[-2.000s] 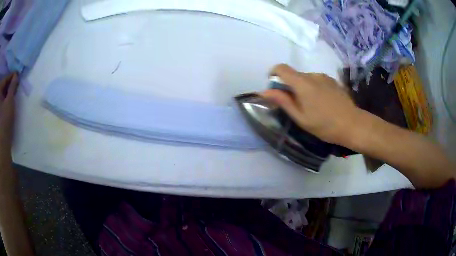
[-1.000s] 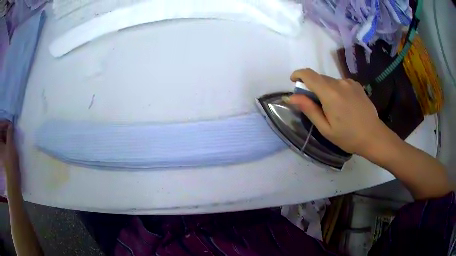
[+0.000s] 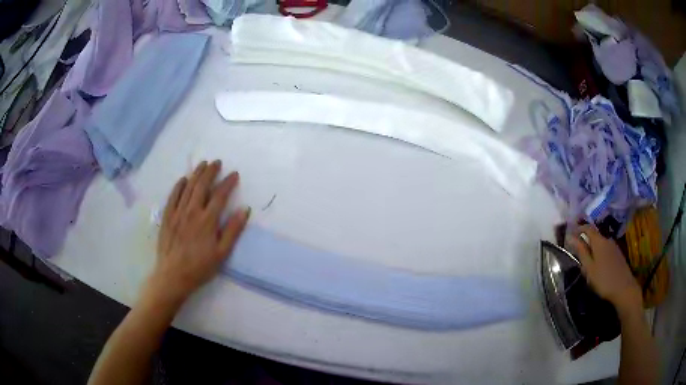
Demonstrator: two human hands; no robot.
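Observation:
A long stack of light-blue cut pieces (image 3: 376,292) lies along the near side of the table. My left hand (image 3: 197,225) is flat, fingers spread, over the left end of this stack and hides that end. My right hand (image 3: 605,267) is on the handle of the iron (image 3: 560,289) at the table's right end, clear of the stack. The iron's silver soleplate edge shows, its tip pointing away from me. White interlining strips (image 3: 361,64) lie stacked at the far side, with another curved white strip (image 3: 376,124) just nearer.
A folded light-blue bundle (image 3: 150,98) and lilac pieces (image 3: 53,173) lie at the left. Tangled scraps (image 3: 602,158) are at the right rear, near a yellow-orange ribbed object (image 3: 647,252). Red handles (image 3: 303,7) show at the far edge. The white table (image 3: 301,195) has a curved near edge.
My left hand has moved from the left edge onto the stack's left end. The iron in my right hand has moved off the stack to the right. The view has shifted, showing more of the table's far side.

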